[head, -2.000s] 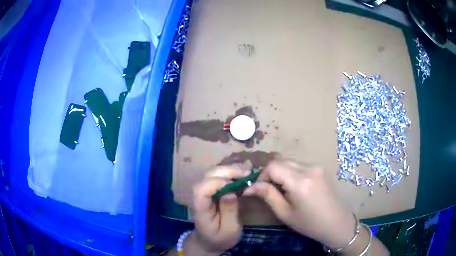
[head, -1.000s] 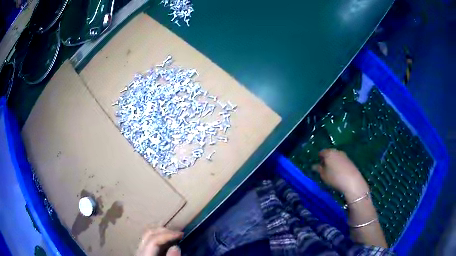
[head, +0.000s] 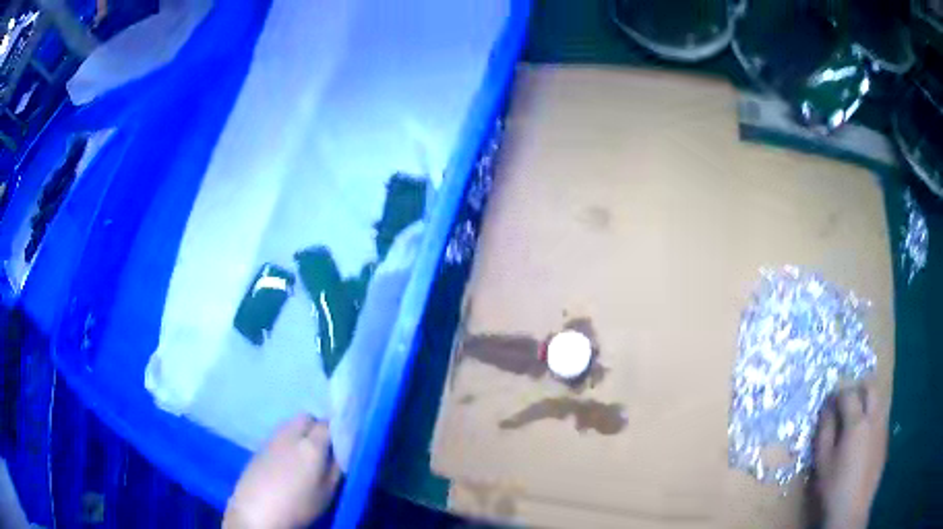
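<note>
My left hand [head: 284, 477] is over the near edge of the blue tote [head: 112, 413], fingers curled; whether it holds anything is hidden. My right hand [head: 846, 439], blurred, touches the right side of the heap of small metal pins [head: 791, 362]; I cannot tell if it grips any. The heap lies on the right of the cardboard [head: 651, 258]. Several glossy dark green parts [head: 262, 303] lie on the white liner [head: 233, 387] in the tote. A small white round pot [head: 570, 355] with a red bit at its left stands on the cardboard among brown wet stains.
Large dark glossy covers [head: 838, 88] are piled at the far right. Loose pins lie beside the tote's right wall [head: 388, 341] and more loose pins [head: 914, 236] on the green table at right. Blue crates are at the far left.
The view has swung back left from the crate of green parts. My right hand has left that crate and is at the pins. My left hand has moved from the cardboard's edge to the tote.
</note>
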